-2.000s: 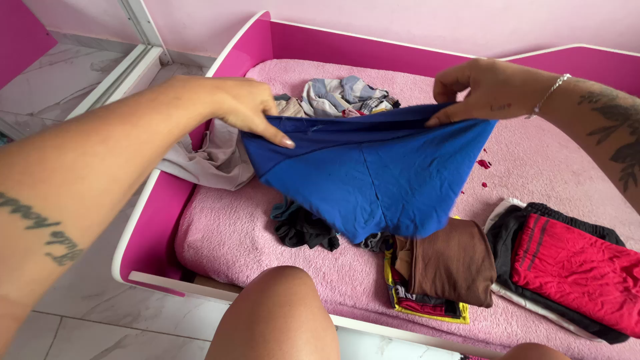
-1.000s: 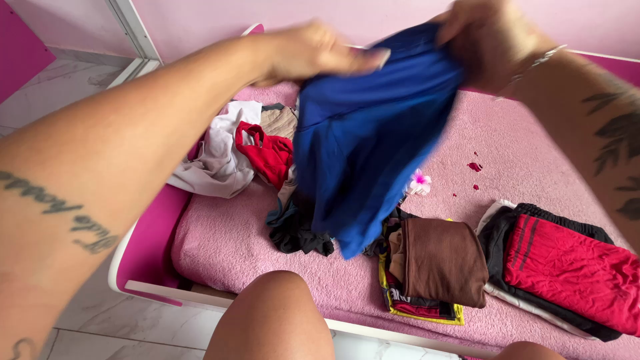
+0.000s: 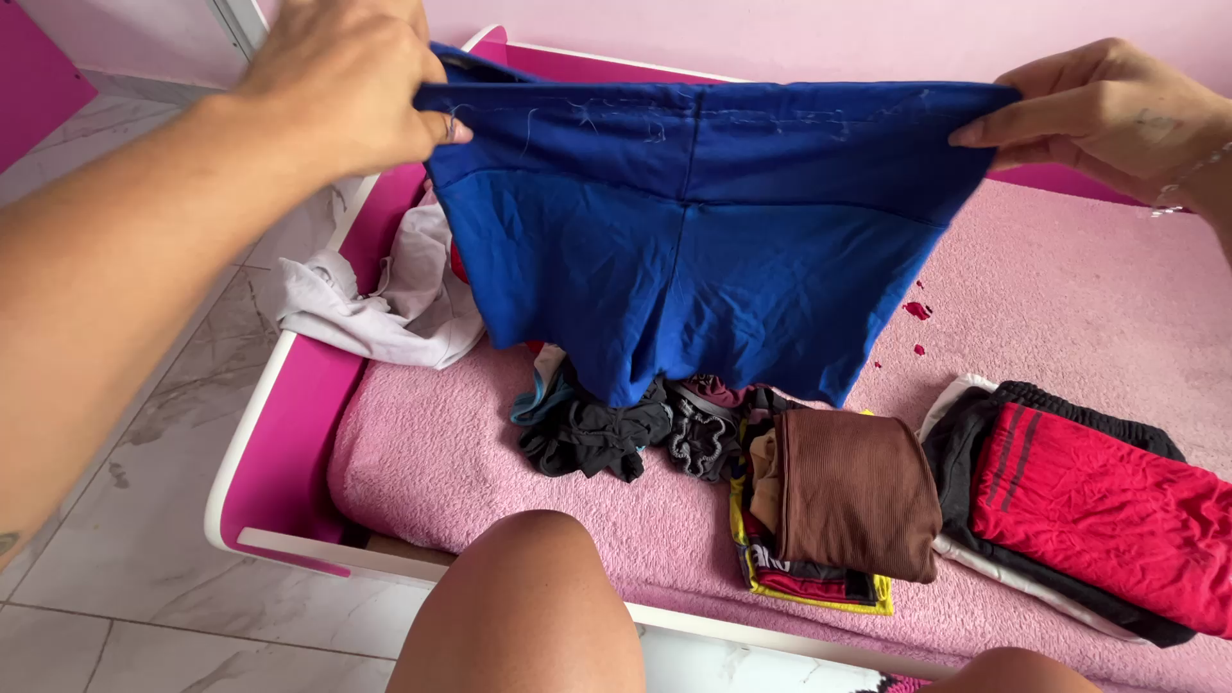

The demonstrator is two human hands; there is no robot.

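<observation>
Blue stretch shorts (image 3: 674,231) hang spread by the waistband between my two hands, above the bed. My left hand (image 3: 356,87) pinches the waistband's left end. At its right end, my right hand (image 3: 1088,125) grips the band between thumb and fingers. Loose pale threads show along the waistband. Behind and below the shorts lie crumpled black garments (image 3: 597,433), partly hidden. A folded brown ribbed garment (image 3: 857,491) rests on yellow-edged folded clothing (image 3: 818,592). Farther right, folded red shorts with dark stripes (image 3: 1107,510) lie on black and white garments.
A pink terry cover (image 3: 414,443) lies over the mattress of a magenta bed with a white-edged frame (image 3: 279,443). White cloth (image 3: 385,318) drapes over the frame's left side. My knee (image 3: 520,606) is at the near edge, with marble-look floor tiles (image 3: 144,539) at the left.
The blue shorts, bunched and blurred in motion a second ago, now hang spread wide by the waistband. My hands have moved farther apart, both still holding the shorts.
</observation>
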